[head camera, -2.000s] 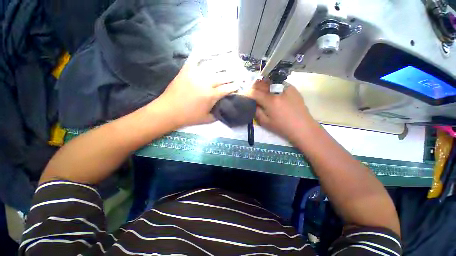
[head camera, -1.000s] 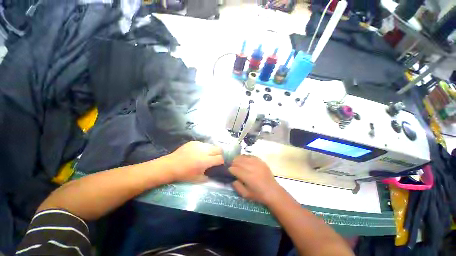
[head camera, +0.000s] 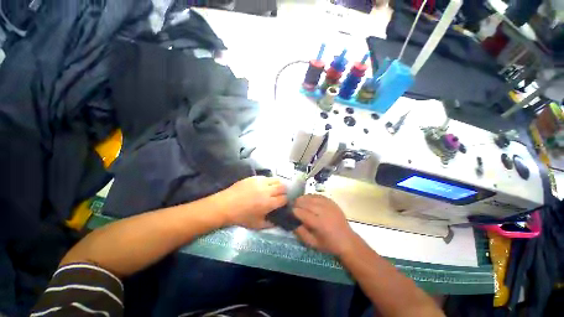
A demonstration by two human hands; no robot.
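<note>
My left hand (head camera: 255, 201) and my right hand (head camera: 321, 224) hold a dark garment edge (head camera: 284, 217) between them, just in front of the needle area of the white sewing machine (head camera: 386, 158). The fingertips of both hands are close together at the cloth. The rest of the dark garment (head camera: 185, 148) lies in soft folds left of the needle. The needle and presser foot (head camera: 303, 170) are small and washed out by the lamp glare, so the exact contact cannot be told.
Red and blue bobbins (head camera: 352, 79) stand in a blue holder behind the machine head. A pink basket (head camera: 516, 229) and yellow strip (head camera: 499, 263) are at the right end. A green ruled edge (head camera: 247, 244) runs along the front. Dark cloth is heaped at far left (head camera: 43, 124).
The camera view has tilted up and away from the needle, showing more of the machine and workshop. Both hands still hold the dark cloth near the needle, slightly shifted.
</note>
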